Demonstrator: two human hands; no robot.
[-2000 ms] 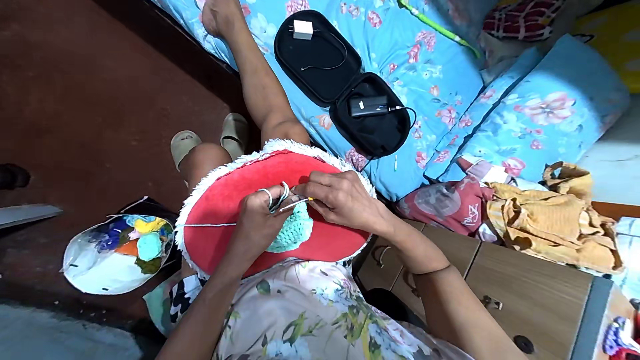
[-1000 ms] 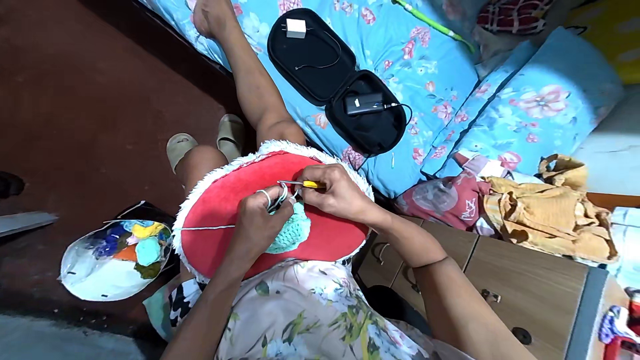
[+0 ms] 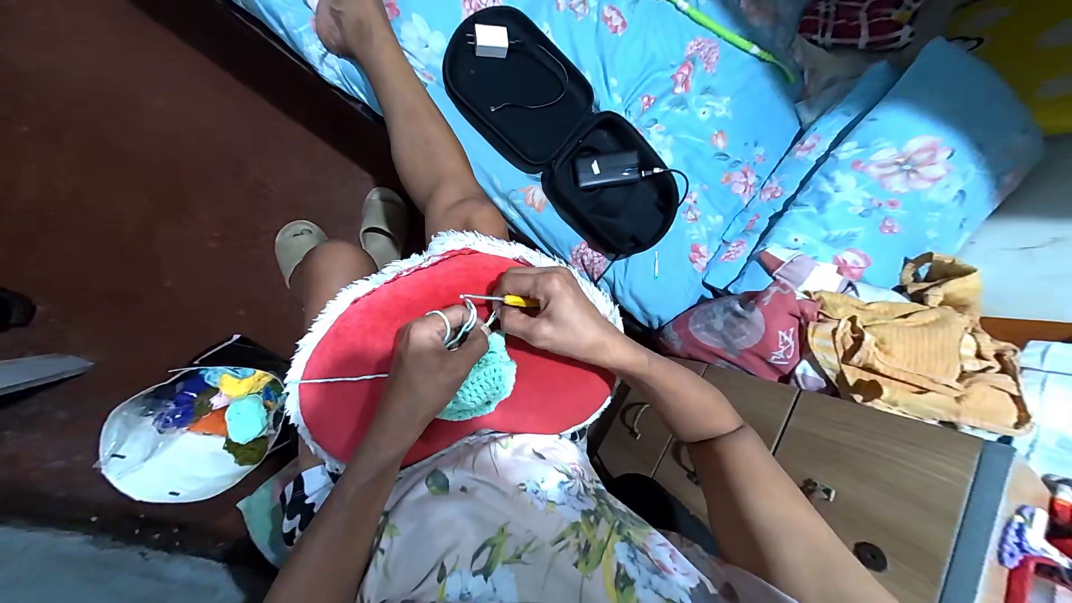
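Observation:
On my lap lies a red cushion with a white fluffy edge. My left hand pinches the mint-green crocheted piece at its upper edge, with pale yarn looped around a finger and trailing left over the cushion. My right hand grips a crochet hook by its yellow handle. The hook's metal tip points left, just above the left fingers, with yarn at it. Fingers partly hide the stitches near the hook.
Left of my knees is a white bag holding colourful yarn balls. An open black case with a charger and a dark device rests on the flowered bed. Wooden drawers with cloths on top stand at the right; slippers are on the floor.
The hook has shifted slightly in my right hand, its metal shaft now pointing left beside the left fingers. Both hands remain over the cushion, still holding the work and the hook.

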